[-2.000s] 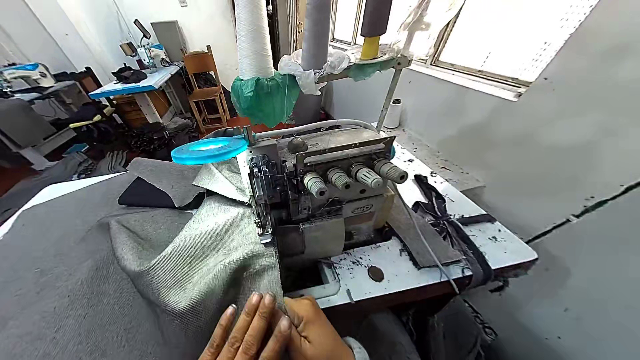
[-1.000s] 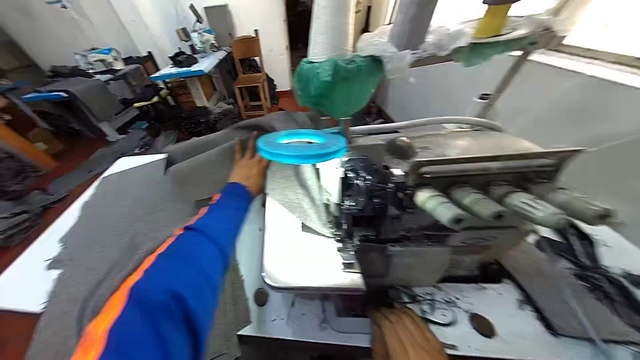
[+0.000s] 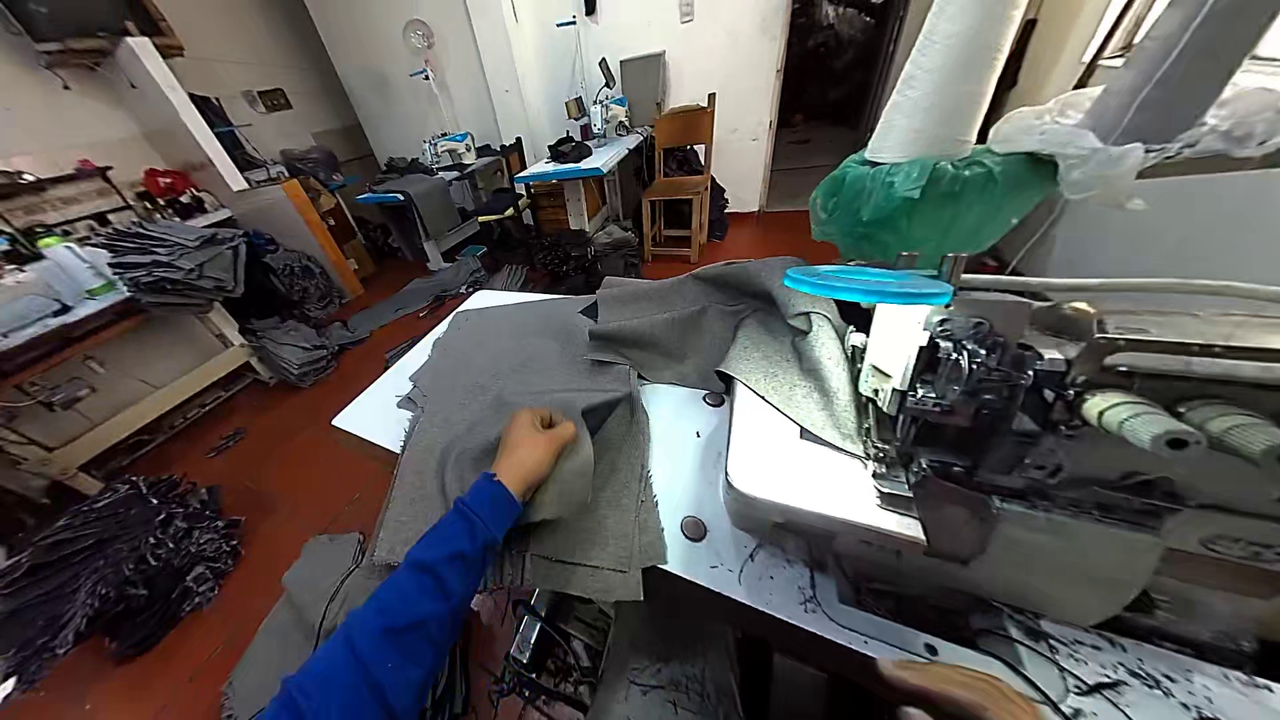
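Observation:
My left hand, in a blue sleeve, pinches the edge of a grey fabric piece on a stack of grey cut fabric at the table's left. Another grey cloth runs from the stack to the needle area of the overlock sewing machine and lies partly on its white bed plate. A blue ring sits above the machine's head. My right hand is at the bottom edge, blurred and partly cut off, near the table's front edge; its fingers are unclear.
Thread cones with a green plastic bag stand behind the machine. Dark fabric scraps lie on the red floor at left. A wooden chair and other sewing tables stand further back. Lint and thread lie along the table front.
The view has swung left. My left hand has left the cloth behind the blue ring and now grips fabric on the stack. My right hand has moved away from the front of the machine.

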